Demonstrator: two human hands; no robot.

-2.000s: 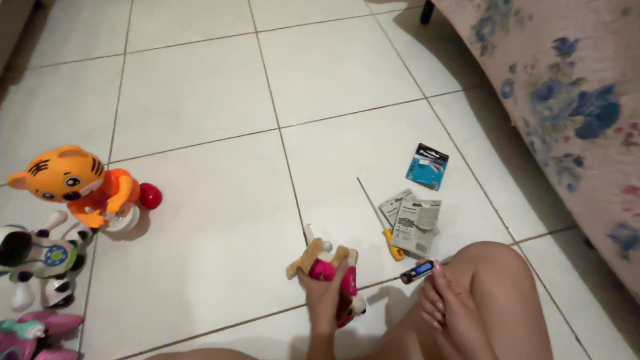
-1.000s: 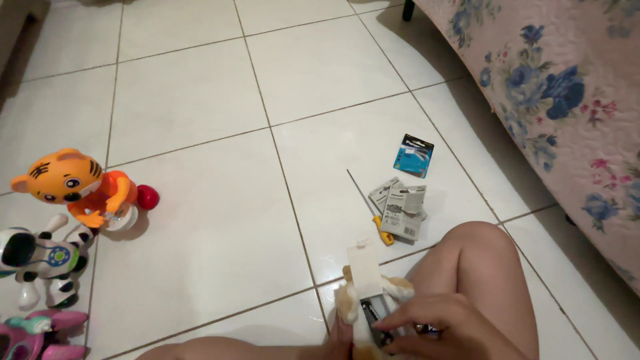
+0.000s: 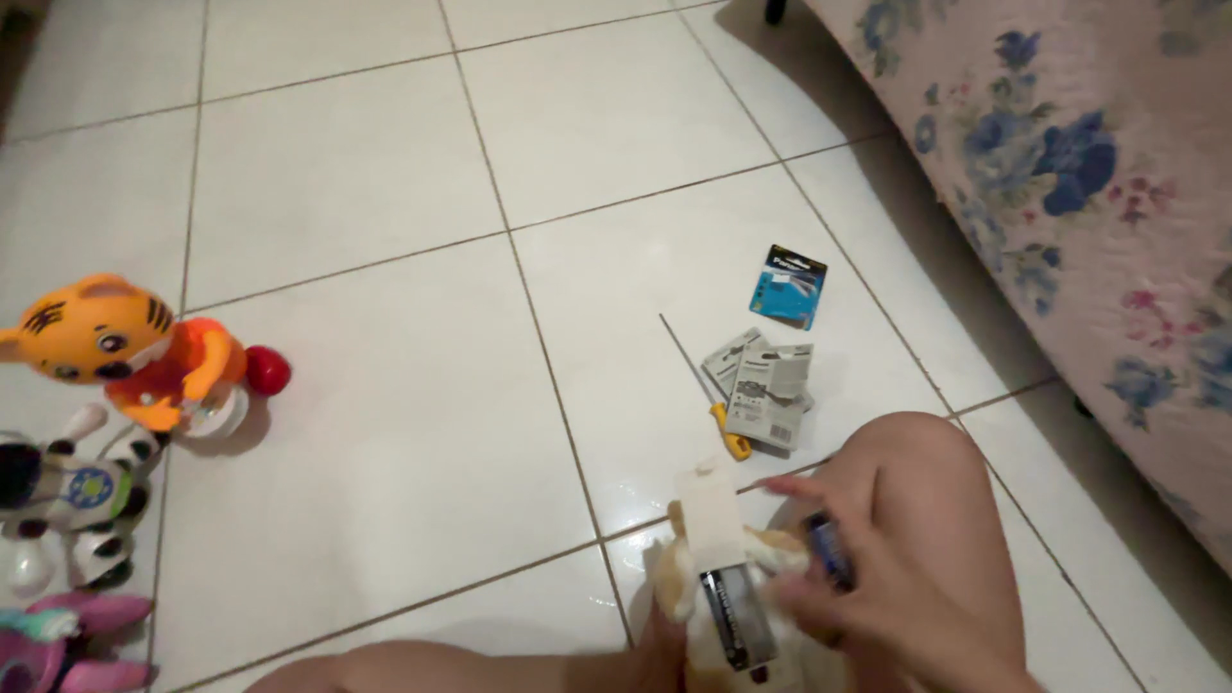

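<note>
My left hand (image 3: 664, 630) holds a plush toy (image 3: 679, 577) with tan and white fur at the bottom of the view. Its white plastic battery compartment (image 3: 756, 611) faces up, with one Panasonic battery (image 3: 724, 619) lying along the left side; the slot beside it looks unfilled. A pale flap (image 3: 710, 515) extends from the compartment's far end. Just right of the toy, my right hand (image 3: 866, 587), blurred, holds a second, dark blue battery (image 3: 830, 551) between its fingers.
Beyond my hands on the tiled floor lie a yellow-handled screwdriver (image 3: 729, 430), several grey battery cards (image 3: 770, 397) and a blue Panasonic card (image 3: 789, 287). An orange tiger toy (image 3: 125, 337), a black-and-white toy (image 3: 91, 491) and a pink toy (image 3: 87, 640) are at left. Floral bedding (image 3: 1078, 221) hangs at right.
Two seconds ago the toy showed pink clothing and my right hand held a battery by the knee. The toy is now turned, its compartment showing, with my right hand beside it.
</note>
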